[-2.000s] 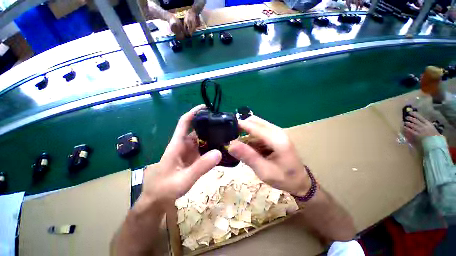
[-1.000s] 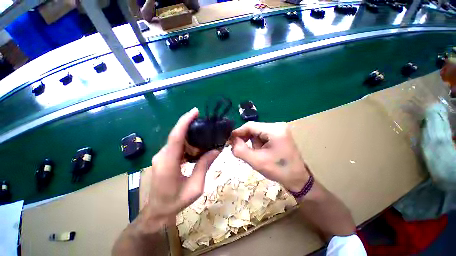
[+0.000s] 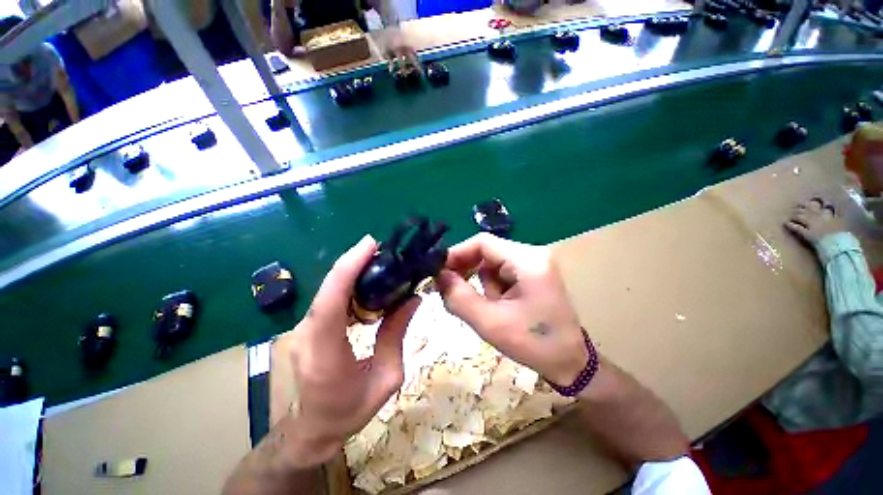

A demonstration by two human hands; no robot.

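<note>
A glossy black corded unit (image 3: 385,280) is held above the parts box, tilted, with thin black loops at its upper right. My left hand (image 3: 347,358) grips its rounded body from the left between thumb and fingers. My right hand (image 3: 518,305) has thumb and forefinger pinched at the unit's right side, near the loops. What the fingertips pinch is too blurred to tell. The open cardboard parts box (image 3: 336,474) under my hands is full of pale slips (image 3: 436,411).
A green conveyor belt (image 3: 600,169) runs ahead, carrying spaced black units (image 3: 274,287). A small banded piece (image 3: 121,467) lies on the left cardboard. Cardboard bench cover (image 3: 678,290) extends right, where a person's hand (image 3: 815,222) rests. A metal post (image 3: 208,87) stands beyond.
The unit has turned and tilted in my left hand and sits slightly lower. My right hand has moved from gripping its body to pinching at its side. Units on the near belt have shifted slightly right.
</note>
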